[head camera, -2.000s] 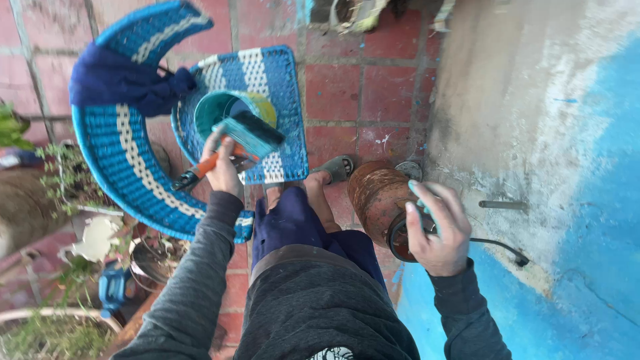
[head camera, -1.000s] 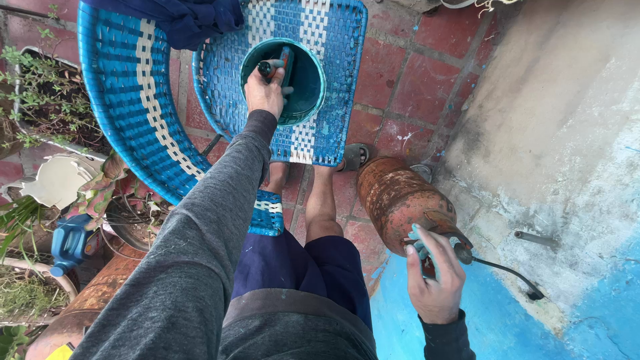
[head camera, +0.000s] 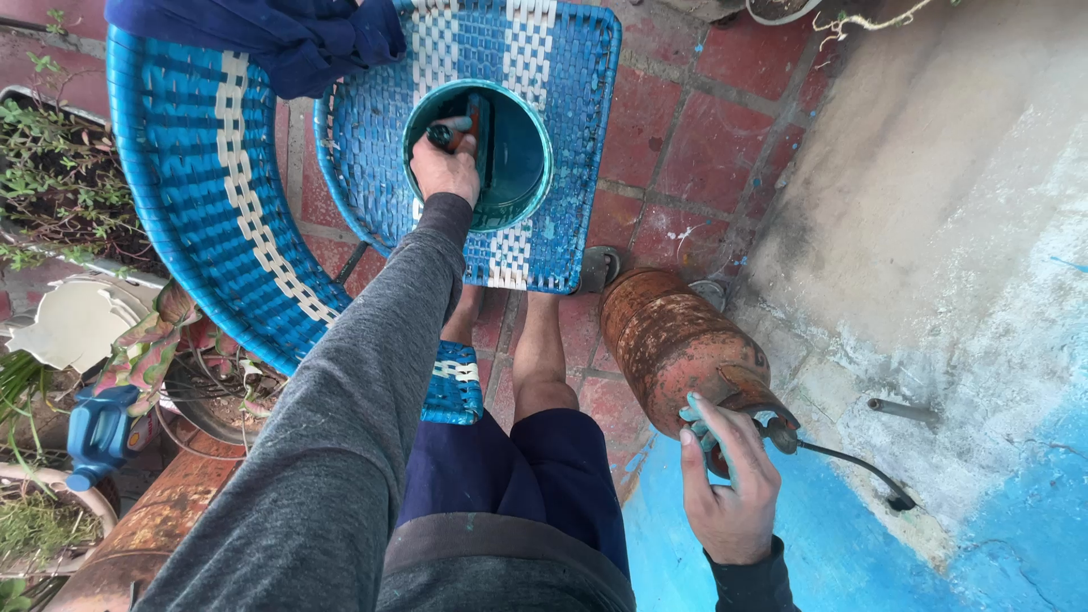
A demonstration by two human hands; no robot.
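Observation:
Inside a bucket of teal paint (head camera: 520, 161), my left hand (head camera: 449, 170) grips the orange-and-black handle of a paint brush (head camera: 478, 127); its bristles are largely hidden in the bucket. The bucket stands on the blue-and-white woven seat of a chair (head camera: 578, 110). My right hand (head camera: 733, 484) has paint-stained fingers, curled apart and holding nothing visible. It hovers over or near the valve end of a rusty gas cylinder (head camera: 688, 348); whether it touches is unclear.
A dark blue cloth (head camera: 280, 38) lies over the chair's curved back (head camera: 183, 170). Potted plants (head camera: 68, 178), a blue plastic jug (head camera: 102, 433) and another rusty cylinder (head camera: 170, 510) are at left. At right, a pipe stub (head camera: 903, 410) and a black hose (head camera: 858, 463) meet the partly blue wall (head camera: 1003, 340).
Two seconds ago the brush was raised above the bucket with teal bristles showing; it is now down inside, still in my left hand. My right hand remains by the cylinder. The view has shifted.

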